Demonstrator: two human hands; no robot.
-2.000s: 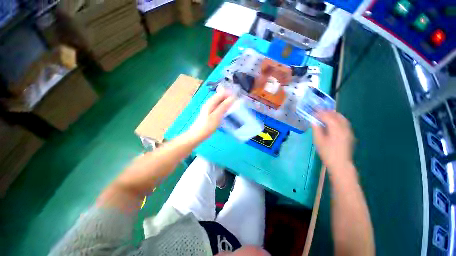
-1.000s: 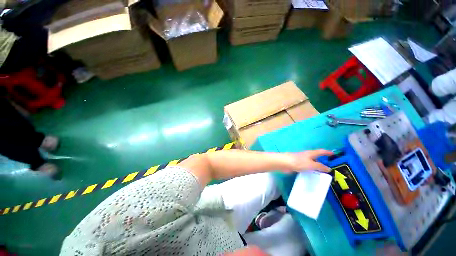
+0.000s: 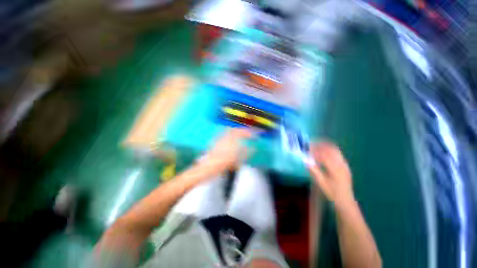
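The frame is strongly blurred. My right hand [image 3: 330,166] is at the right front of the turquoise bench, its fingers on a white and dark-blue plastic housing [image 3: 294,141]. My left hand [image 3: 230,149] is in front of the blue machine base [image 3: 224,99], below its black label with yellow marks [image 3: 248,114]. Blur hides whether the left hand holds anything. The orange nest [image 3: 264,80] shows on the grey base plate [image 3: 298,86]; what lies in it cannot be made out.
A green conveyor [image 3: 366,131] runs along the right, with blurred items beyond its white line. A cardboard box [image 3: 157,112] stands left of the turquoise bench [image 3: 191,123]. A blurred red and blue panel [image 3: 418,13] is at the upper right.
The view has swung back towards the conveyor. My right hand is in view again with a housing. My left hand is now in front of the base; the white plate beside it is no longer distinguishable.
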